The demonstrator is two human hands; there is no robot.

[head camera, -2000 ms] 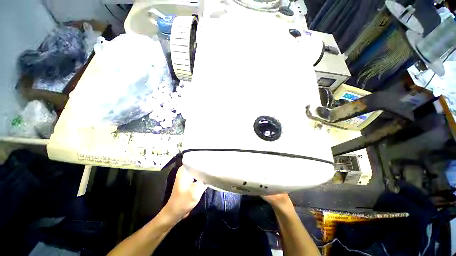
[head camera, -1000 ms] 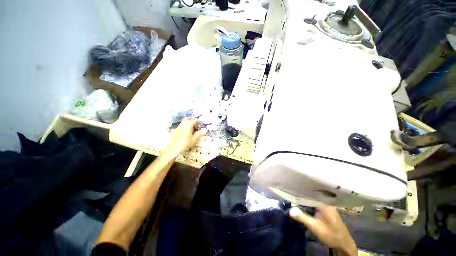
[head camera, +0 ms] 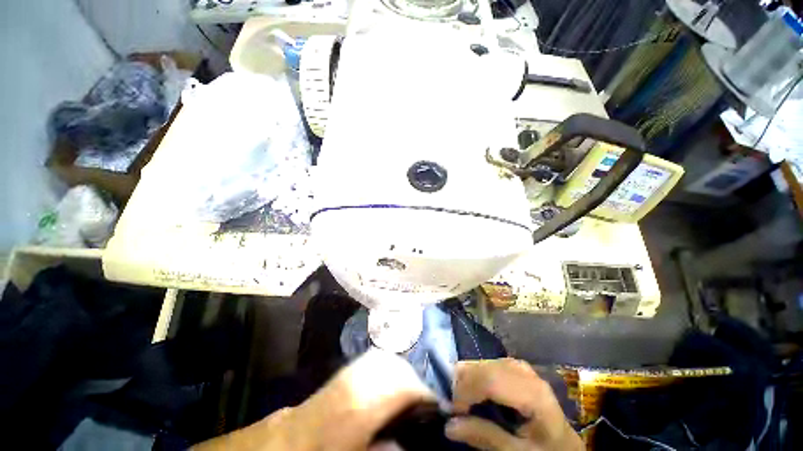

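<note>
The dark denim garment [head camera: 475, 339] lies below the sewing machine head [head camera: 414, 255], with a paler grey-blue cloth part [head camera: 438, 339] showing between the machine and my hands. My left hand [head camera: 365, 396] is closed on the dark cloth, blurred and partly overexposed. My right hand [head camera: 506, 401] pinches the cloth just beside it, fingers bent. The two hands nearly touch, at the bottom of the view in front of the machine. The needle area is hidden under the head. I cannot make out a label at the fingertips.
A crumpled clear bag [head camera: 238, 150] and small white bits [head camera: 286, 207] lie left of the machine. A dark bent lever [head camera: 607, 181] and control panel [head camera: 621, 183] stand right. A yellow-orange edge [head camera: 634, 377] is at lower right. Thread cones [head camera: 744, 66] are upper right.
My left hand has left the white bits by the bag and come back to the cloth. My right hand now holds the cloth closer to me. The view has swung right; the dark lever appears raised.
</note>
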